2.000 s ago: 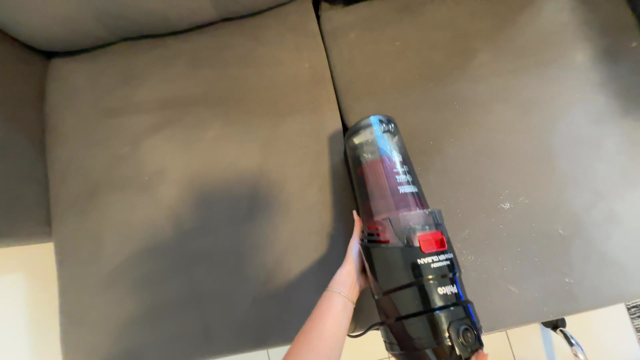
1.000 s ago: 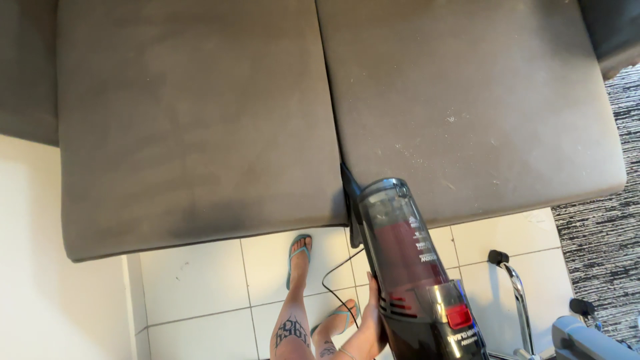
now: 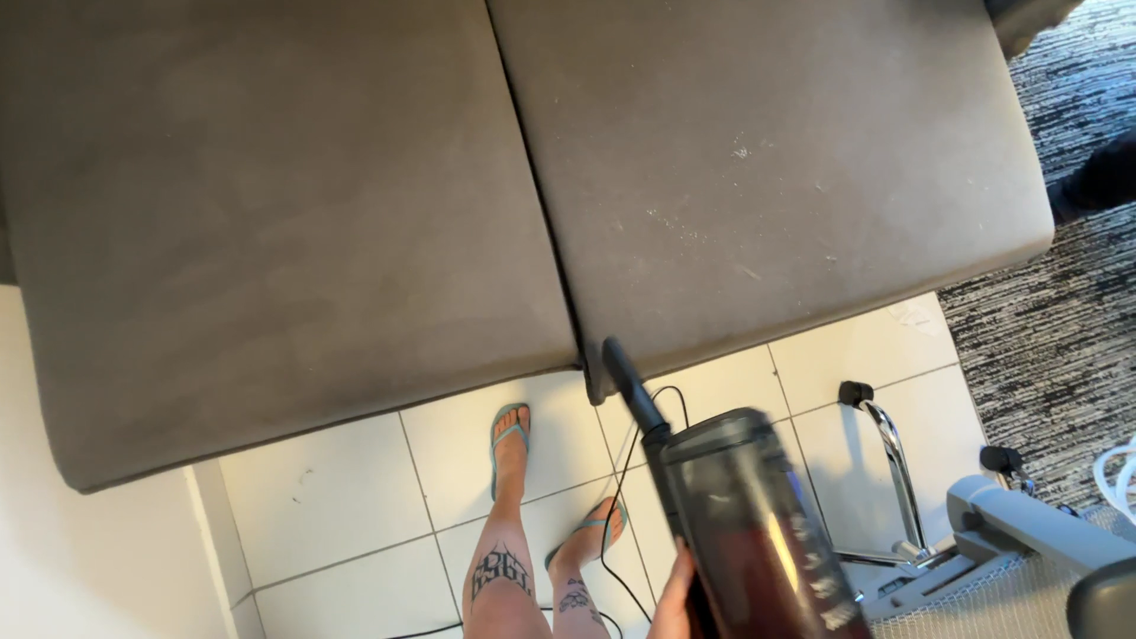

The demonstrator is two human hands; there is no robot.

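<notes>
A black handheld vacuum cleaner (image 3: 745, 532) with a clear, dark-red-tinted dust container and a narrow black crevice nozzle rises from the lower right. Its nozzle tip is over the front edge of the right brown-grey sofa cushion (image 3: 763, 177), just right of the seam beside the left cushion (image 3: 284, 204). Whether the tip touches fabric I cannot tell. My left hand (image 3: 676, 593) is against the container's left side, only partly visible at the bottom edge. My right hand is out of view. Pale crumbs or fluff (image 3: 741, 151) lie scattered on the right cushion.
My feet in flip-flops (image 3: 510, 435) stand on white floor tiles, with a black cord (image 3: 621, 497) looping beside them. At lower right is a chair base (image 3: 896, 479) with casters. A striped rug (image 3: 1056, 355) lies at right, a pale wall (image 3: 80, 550) at lower left.
The nozzle was at the front of the cushion seam one second ago and now shows beside it, over the right cushion's edge. The view has shifted down toward the floor since the earliest frame.
</notes>
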